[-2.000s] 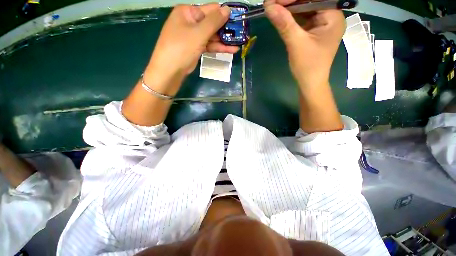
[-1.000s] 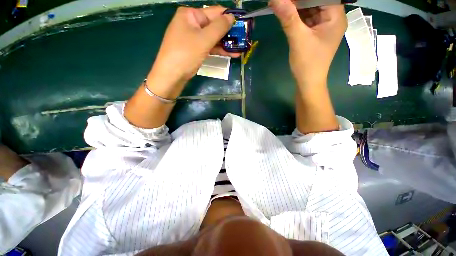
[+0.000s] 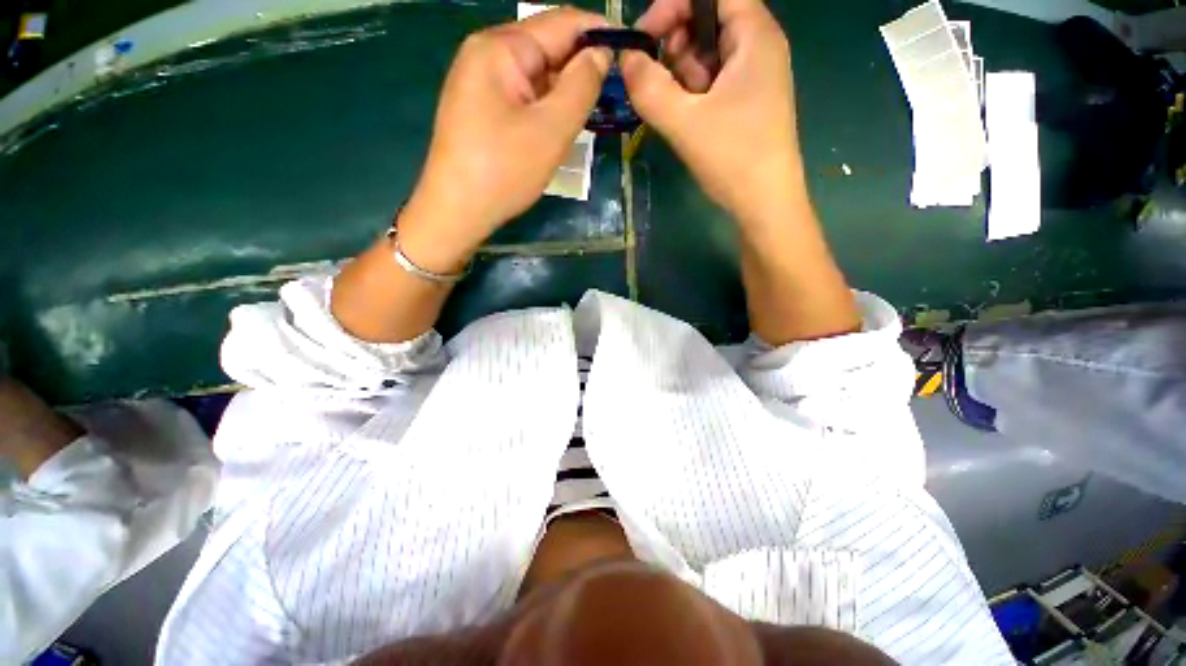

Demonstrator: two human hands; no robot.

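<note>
A small dark rounded unit [image 3: 617,107] with a blue inside is held at the top centre, above the green bench. My left hand [image 3: 514,124] grips its left side and my right hand [image 3: 722,111] grips its right side, thumbs close together. A dark curved edge or band runs along its top between the fingers. The dark handle of the tweezers [image 3: 704,24] stands up between my right fingers; their tips are hidden. A pale sticker sheet [image 3: 574,169] lies on the bench, partly covered by my left hand.
Fanned sticker sheets [image 3: 947,117] and a separate white strip [image 3: 1013,156] lie on the green bench [image 3: 325,169] at the right. A black shapeless mass [image 3: 1099,117] is at the right edge. A tiny pale scrap [image 3: 845,169] lies nearby. Other people's sleeves show at both sides.
My right hand has moved left onto the unit, and its fingers now grip it. The tweezers have swung from pointing at the unit to upright in that hand. The blue inside is mostly covered.
</note>
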